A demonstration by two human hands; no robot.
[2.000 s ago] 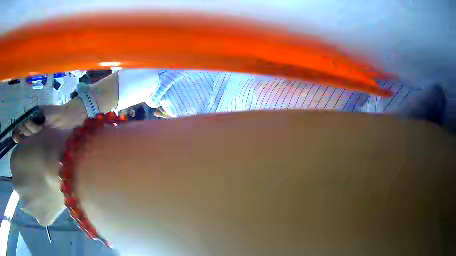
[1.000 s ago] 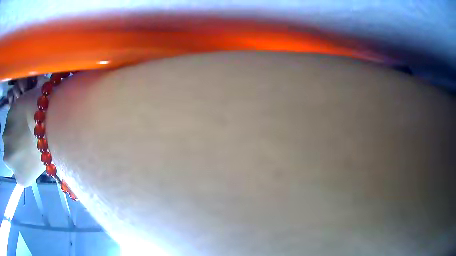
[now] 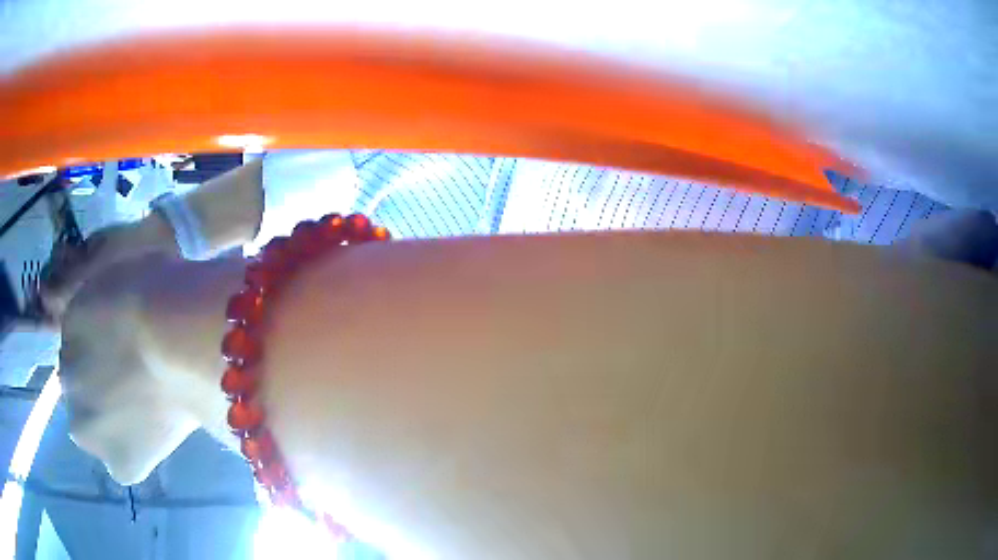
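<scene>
My right forearm fills most of the view, very near the lens, with a red bead bracelet [image 3: 243, 345] on its wrist. My right hand [image 3: 120, 377] is at the left, seen from its back or side; its fingers and anything in them are hidden. My left hand [image 3: 82, 263] is small and blurred beyond it, with a pale grey-blue wristband [image 3: 184, 224] on the wrist. A dark, straight-edged thing [image 3: 31, 224] lies by my left fingers at the far left; whether they grip it is unclear.
A smooth orange band [image 3: 438, 98] curves across the top, near the lens. A striped shirt [image 3: 569, 202] shows below it. Blue and white items are at the upper left. A bright tube light [image 3: 27, 438] and pale fittings are at the lower left.
My right forearm first rose in the picture, covering the shirt, then dropped back. The bracelet now sits further right than before. My left hand and wristband show again, with the hand more blurred.
</scene>
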